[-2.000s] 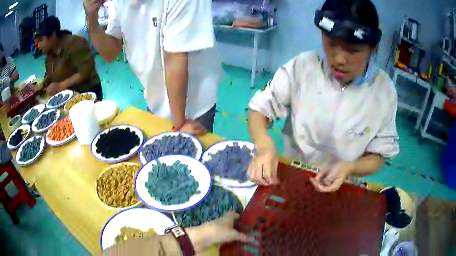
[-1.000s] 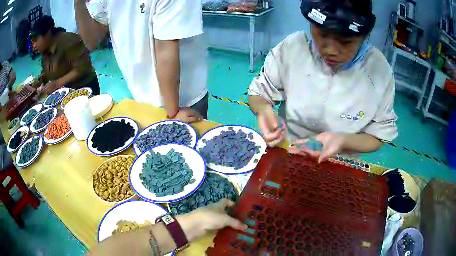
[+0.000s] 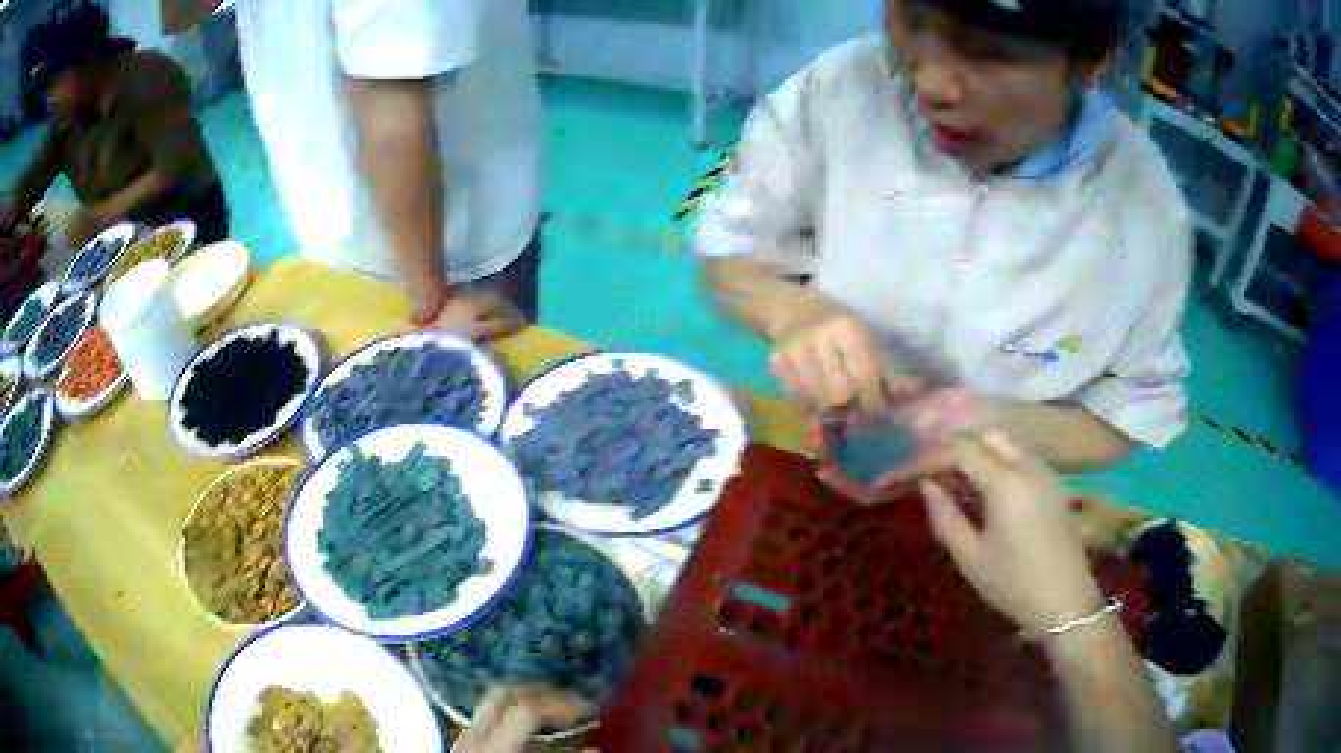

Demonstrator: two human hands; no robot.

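Note:
The dark-red tray point(image 3: 703, 618) lies in front of me, with round holes and a few teal bar pieces in its left part. My right hand point(image 3: 1015, 515), with a bracelet, reaches over the tray to the cupped hand of the person opposite, which holds blurred greyish-teal pieces point(image 3: 871, 449). Whether my fingers hold a piece is unclear. My left hand point(image 3: 522, 718) is cut off by the bottom edge, at the front rim of the bowl of dark teal pieces point(image 3: 544, 625). The plate of teal pieces point(image 3: 400, 530) overlaps that bowl.
Grey-blue pieces fill two plates point(image 3: 625, 441) behind. A black-filled plate point(image 3: 243, 390), mustard bowl point(image 3: 243, 537), pale yellow plate point(image 3: 312, 721) and white tub point(image 3: 147, 331) stand left. A dish of black pieces point(image 3: 1174, 596) is right. Another person's hand point(image 3: 474, 313) leans on the table.
My left hand has left the tray's left edge and moved left and down to the bowl. My right hand has come into view at the other person's hands. The view has shifted.

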